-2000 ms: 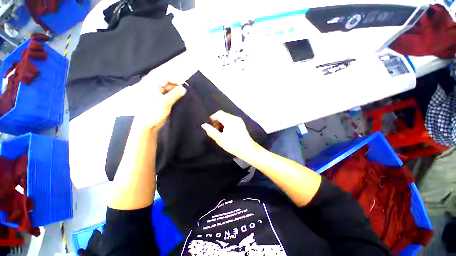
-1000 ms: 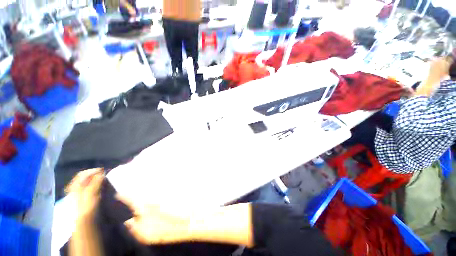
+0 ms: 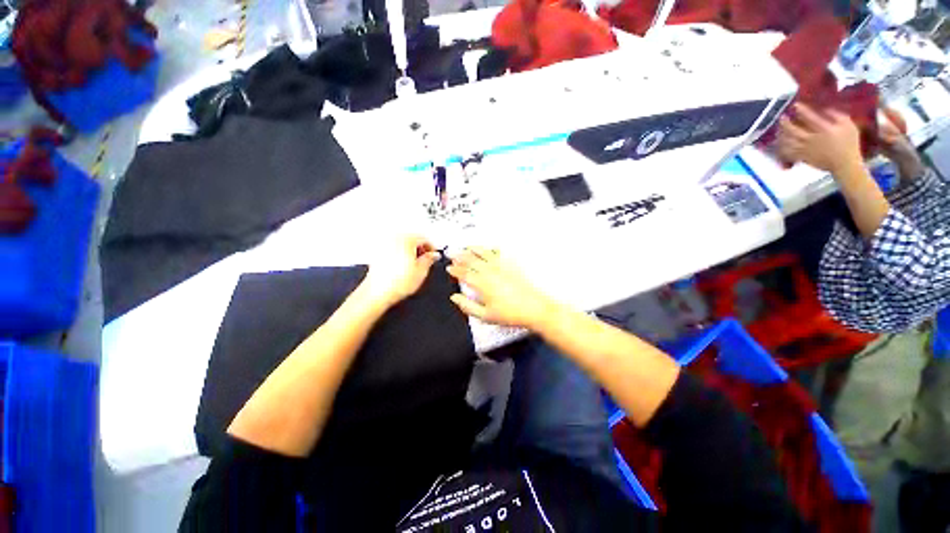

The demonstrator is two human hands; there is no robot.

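Note:
A black garment panel point(image 3: 406, 349) lies on the front of the white table and hangs towards my lap. My left hand point(image 3: 404, 269) pinches its upper edge just in front of the needle area. My right hand point(image 3: 498, 286) lies beside it, fingers on the same edge near its corner; whether it grips the cloth is hard to tell. The presser foot and needle point(image 3: 441, 187) are just beyond my fingertips, with the cloth edge short of them. The white sewing machine point(image 3: 521, 115) stands behind, with a dark oval control panel point(image 3: 667, 130).
Dark grey cut panels point(image 3: 219, 198) lie at the table's left, black bundles point(image 3: 281, 83) behind. A black rectangle point(image 3: 568, 188) and thin dark tools point(image 3: 630, 210) lie on the machine bed. Blue bins point(image 3: 47, 437) stand left and right. Another person's hands point(image 3: 828, 141) hold dark red cloth at right.
The view has tilted back down to the machine. Both hands have moved from the table's left front to the needle area with the black panel, which now lies spread on the table's front.

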